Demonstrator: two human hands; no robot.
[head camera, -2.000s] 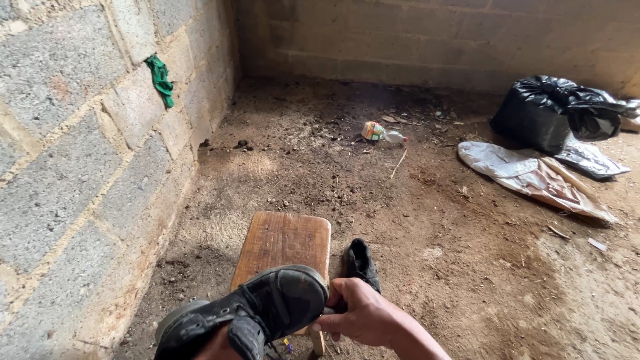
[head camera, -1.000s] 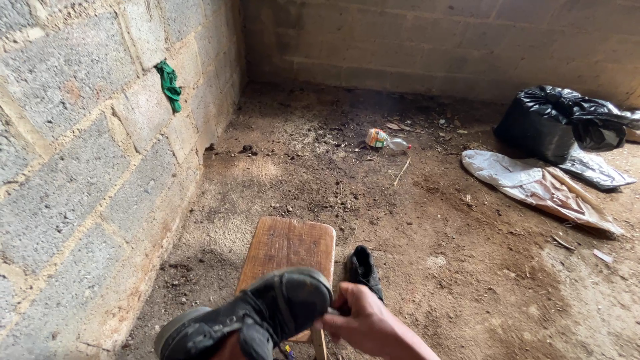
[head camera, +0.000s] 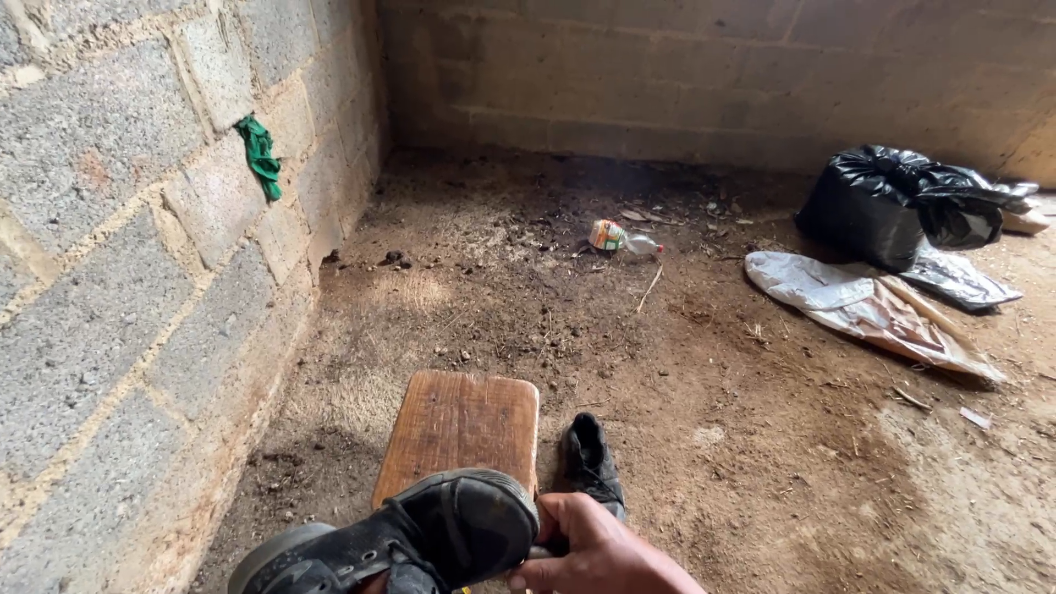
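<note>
A black lace-up shoe (head camera: 462, 520) is held up sideways at the bottom of the view, toe to the right, in front of a wooden stool (head camera: 466, 425). Skin of my left hand (head camera: 373, 583) shows at the shoe's opening; the rest of that hand is hidden. My right hand (head camera: 598, 549) is at the toe, its thumb and fingers closed on a small greyish thing against the sole edge, too hidden to name. A second black shoe (head camera: 590, 462) stands on the dirt floor just beyond my right hand.
A concrete block wall (head camera: 99, 247) runs along the left, with a green cloth (head camera: 261, 157) stuck in it. On the floor lie a plastic bottle (head camera: 623, 238), a stick (head camera: 650, 289) and a whitish sack (head camera: 866, 309), beside a tied black plastic bag (head camera: 874, 206).
</note>
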